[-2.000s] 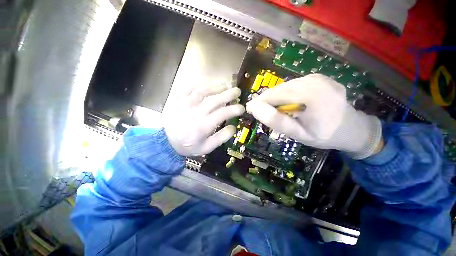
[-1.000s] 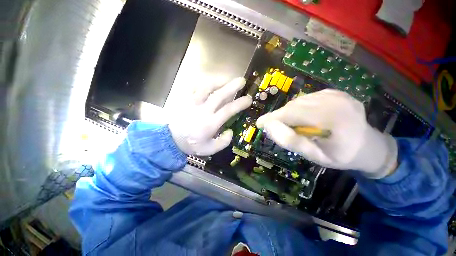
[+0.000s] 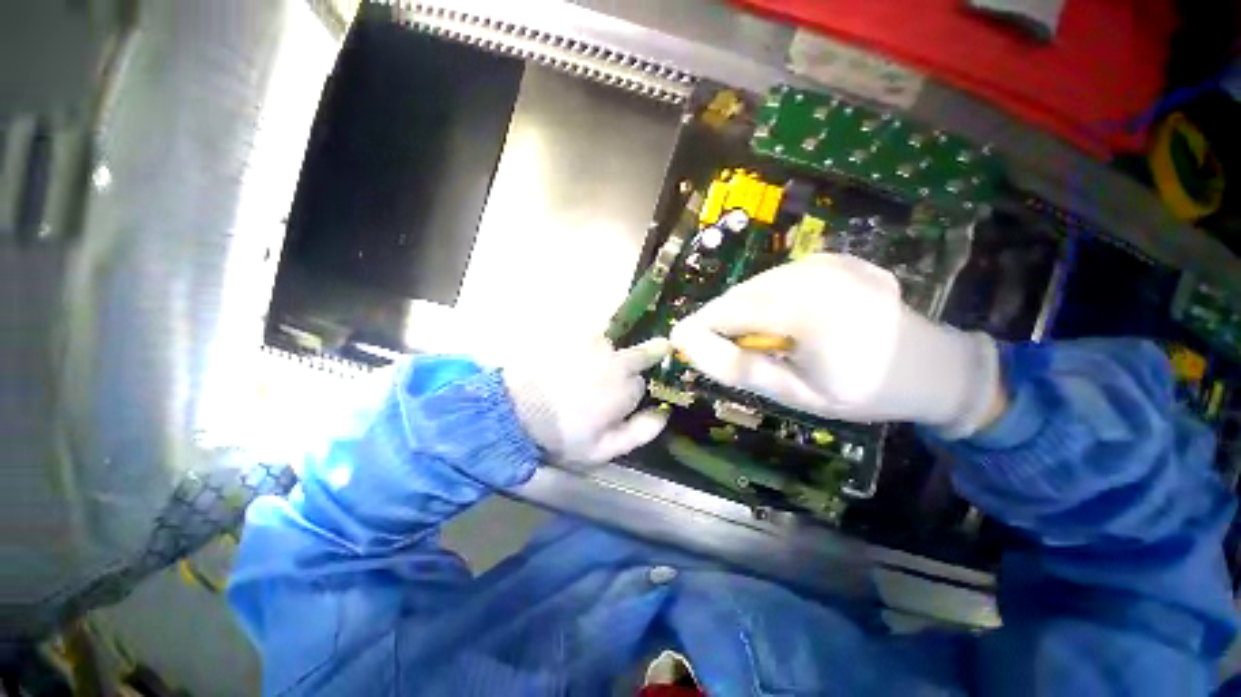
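A green circuit board (image 3: pixel 776 245) crowded with parts lies in a black carrier (image 3: pixel 608 445). A row of yellow box capacitors (image 3: pixel 742 198) and two round pale-topped cans (image 3: pixel 724 229) stand on its upper left part. My gloved right hand (image 3: pixel 844 341) is over the board, its fingers closed on a yellow stick tool (image 3: pixel 765 342); the tool's tip is hidden by the fingers. My gloved left hand (image 3: pixel 583 398) rests at the board's lower left edge, index finger pointing at the right fingertips. It holds nothing that I can see.
A green edge panel (image 3: pixel 871 147) lies along the far edge. A toothed conveyor rail (image 3: pixel 558 52) runs beyond a dark plate (image 3: pixel 398 164) and a shiny plate (image 3: pixel 578 177) at left. A red mat (image 3: pixel 953 61), a yellow ring (image 3: pixel 1187 166) and a blue cord are at upper right.
My left hand has moved down toward the board's near left corner, with its fingers drawn in. My right hand with the tool has shifted left. The whole view has shifted slightly.
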